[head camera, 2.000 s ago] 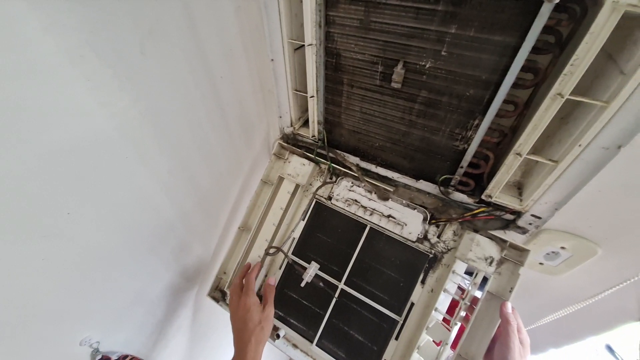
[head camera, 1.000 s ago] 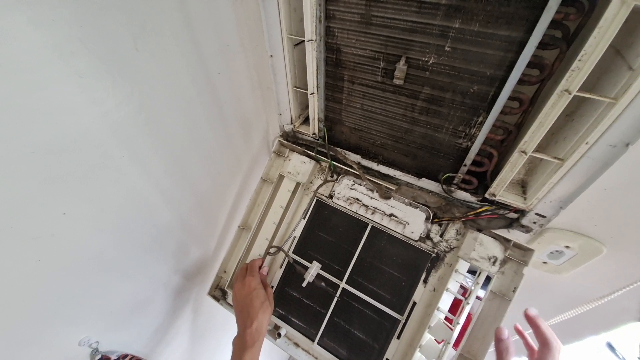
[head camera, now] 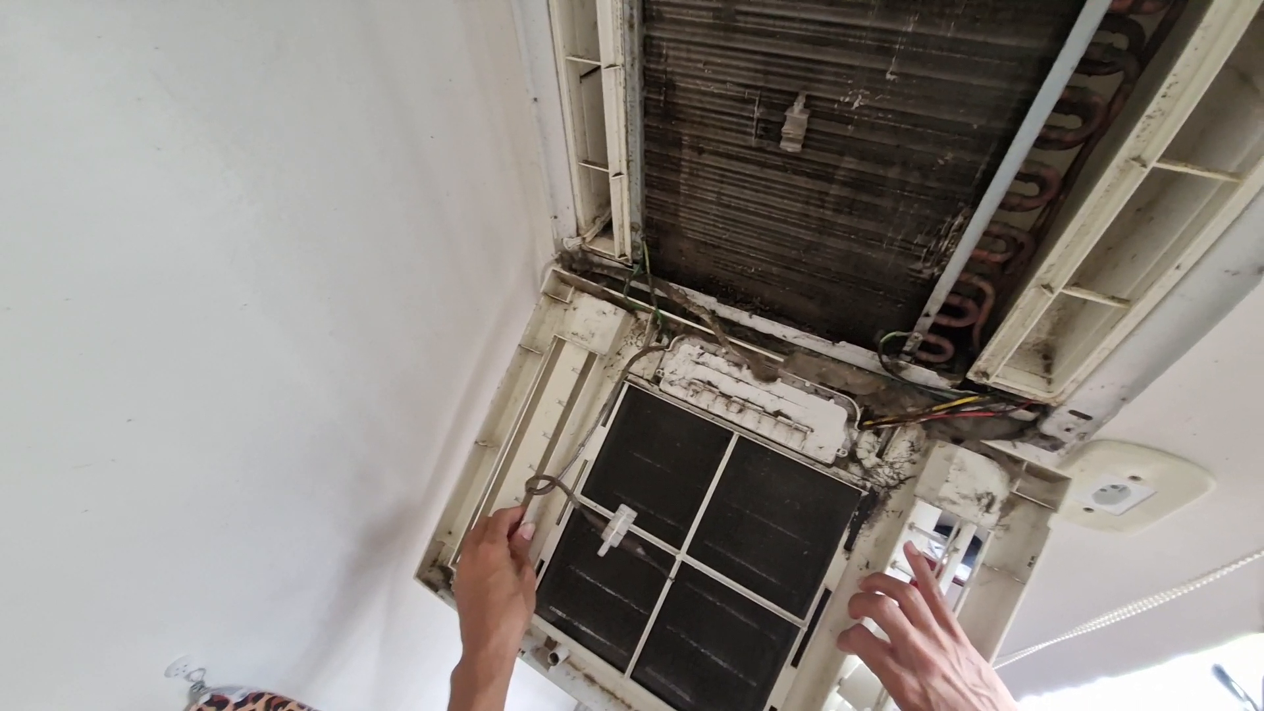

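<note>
My left hand (head camera: pixel 496 583) grips a thin gray cable (head camera: pixel 541 484) by its loop, close to the left side of a hanging air-conditioner front panel (head camera: pixel 583 321). A small white plastic clip (head camera: pixel 617 530) lies over the panel's dark filter (head camera: pixel 657 464), which a white cross frame divides. My right hand (head camera: pixel 913 632) is in front of the panel's right side with its fingers apart and bent, holding nothing; whether it touches the panel is unclear. Above the panel, the unit's dirty finned coil (head camera: pixel 810 188) is exposed, with another clip (head camera: pixel 794 125) on it.
Copper pipe bends (head camera: pixel 1035 186) run along the coil's right side. Colored wires (head camera: pixel 938 410) join the unit and panel at the hinge side. A white wall (head camera: pixel 247 296) stands left. A round-cornered socket plate (head camera: pixel 1136 486) and a beaded cord (head camera: pixel 1136 607) are at right.
My right hand let go of the panel's right edge, moved off it, then came in to the left over the panel's right side. My left hand moved slightly onto the cable and stayed there.
</note>
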